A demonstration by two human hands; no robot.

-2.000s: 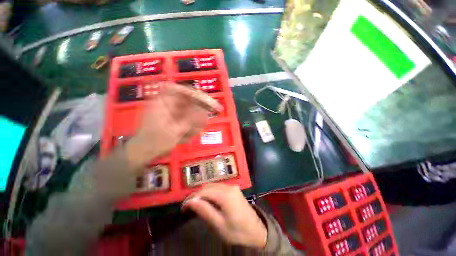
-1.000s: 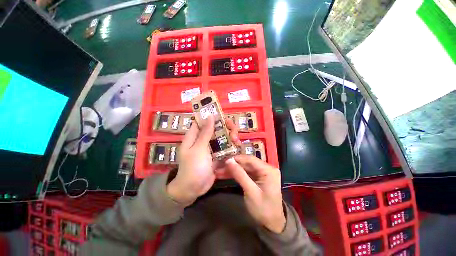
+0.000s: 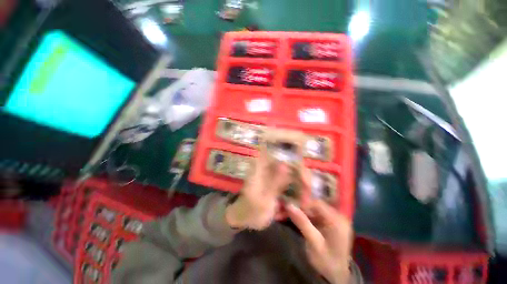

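Note:
The view is blurred. A gold-tan mobile phone [image 3: 286, 145], back up, is held above the lower half of a red phone tray [image 3: 348, 111]. My left hand [image 3: 260, 191] is shut on the phone from the left. My right hand [image 3: 327, 236] has its fingers closed at the phone's lower end; any plug or cable there is hidden or blurred. Black-and-red phones [image 3: 313, 79] lie front up in the upper pockets. White labels [image 3: 312, 115] lie in the middle pockets. Gold-tan phones [image 3: 239, 132] lie back up in the lower pockets.
Left monitor [image 3: 72, 83] with a cyan window; bright right monitor [image 3: 489, 105] at the edge. Mouse [image 3: 423, 176] and white block [image 3: 381, 157] right of the tray. Another phone [image 3: 182, 155] with a lead lies left. Red trays [image 3: 83, 244] stand lower left, another [image 3: 445, 258] lower right.
The view has swung left, so the tray and bench things sit further right, and more of the left monitor shows. My hands still hold the phone over the tray's lower half.

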